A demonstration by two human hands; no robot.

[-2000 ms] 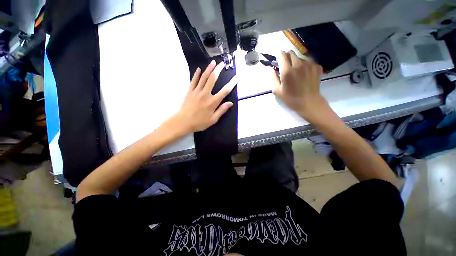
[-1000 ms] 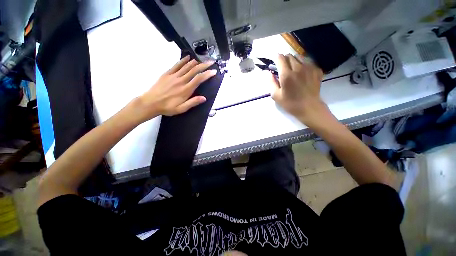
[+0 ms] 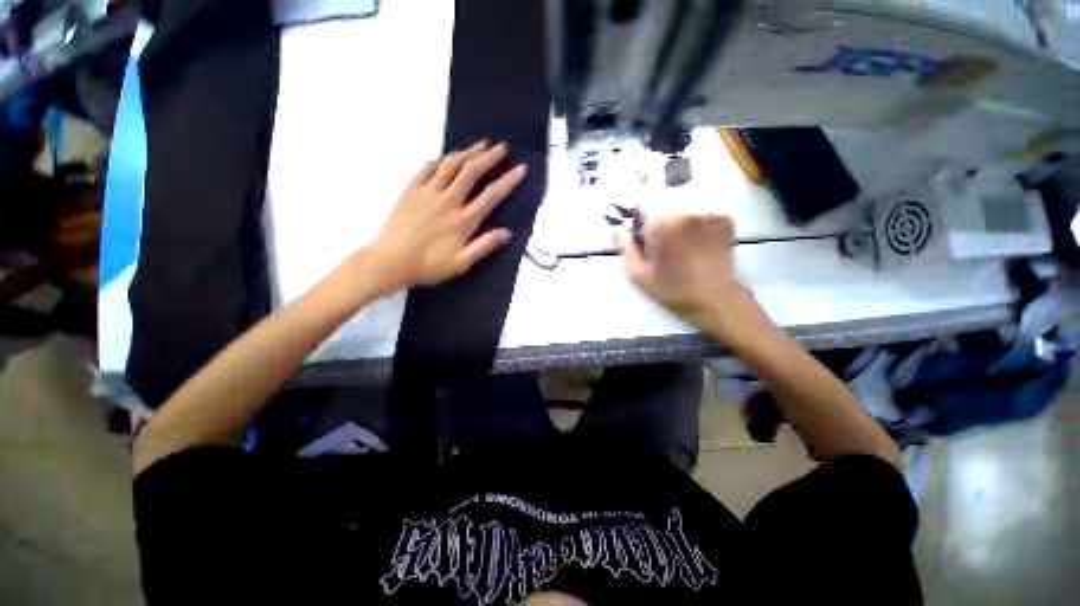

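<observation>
A long black fabric panel (image 3: 503, 71) lies up and down the table, left of the needle area, and hangs over the front edge. My left hand (image 3: 444, 225) lies flat on the panel with fingers apart. My right hand (image 3: 681, 260) is right of the panel, closed around small dark thread snips (image 3: 625, 218), whose tips point left. The sewing machine head (image 3: 805, 83) is above, with its presser foot area (image 3: 592, 160) bright and blurred. The panel lies beside the presser foot, and I cannot make out the needle.
A long dark stack of panels (image 3: 201, 201) lies at the left table edge, below a pale card (image 3: 320, 10). Right of the needle are a yellow-orange stick (image 3: 740, 154), a black flat pad (image 3: 803, 175) and a white vented box (image 3: 910, 225). Cloth (image 3: 983, 379) is piled beyond the front edge.
The panel has moved left, out from under the presser foot, and now lies beside it. My left hand stays on it. My right hand with the snips has moved slightly down and left. The view has shifted.
</observation>
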